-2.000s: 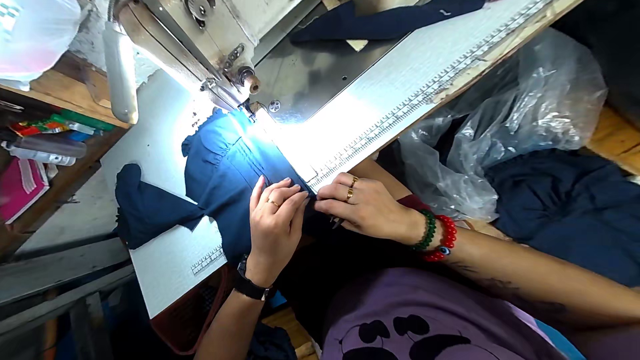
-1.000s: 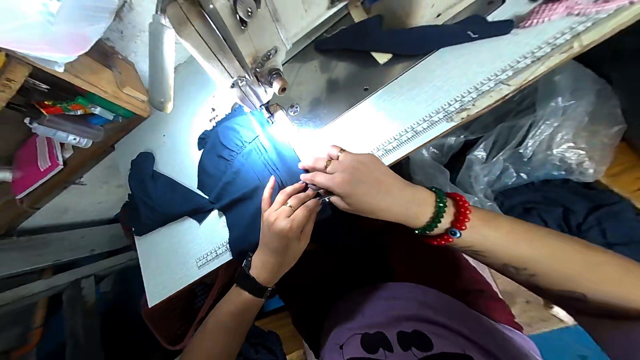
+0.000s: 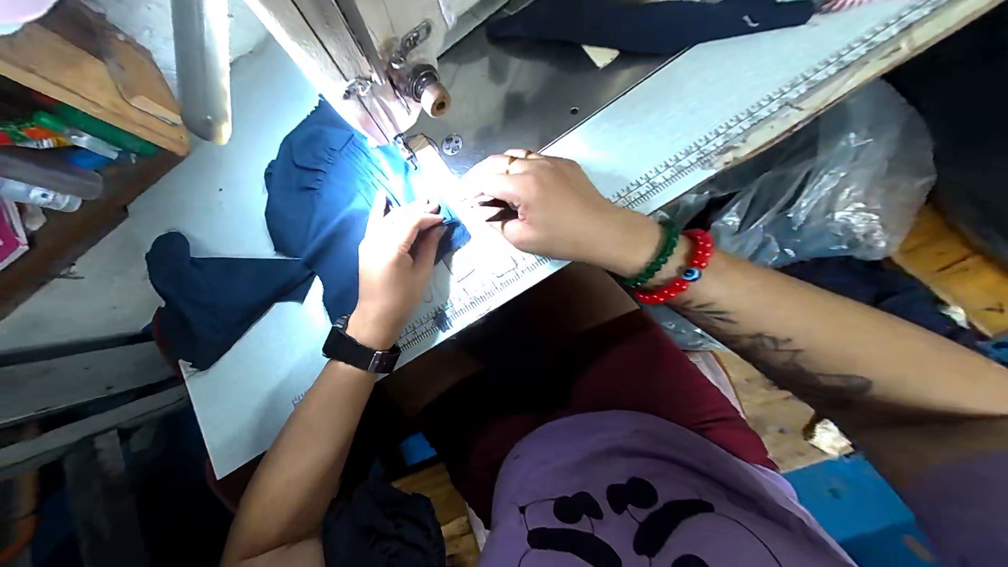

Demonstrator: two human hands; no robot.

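Observation:
Dark blue fabric (image 3: 315,189) lies on the white tabletop at the left of the sewing machine (image 3: 370,71), one narrow part spread toward the lower left. My left hand (image 3: 398,264), a black watch at its wrist, rests on the fabric's right part, thumb and fingers pinching its edge. Just right of the presser foot (image 3: 408,150), my right hand (image 3: 535,197) has its fingers bent and close together near the fabric's edge. Glare from the machine's lamp hides its fingertips and whatever they may hold.
A printed ruler scale (image 3: 693,161) runs along the table's front edge. Another dark cloth piece (image 3: 654,24) lies behind, on the metal bed. Clear plastic (image 3: 835,181) sits beyond the edge at right. A wooden shelf (image 3: 94,71) with small items stands at left.
My hands were close together on the fabric at its front edge; now they are apart, my right hand farther right of my left. The view has moved nearer to the machine.

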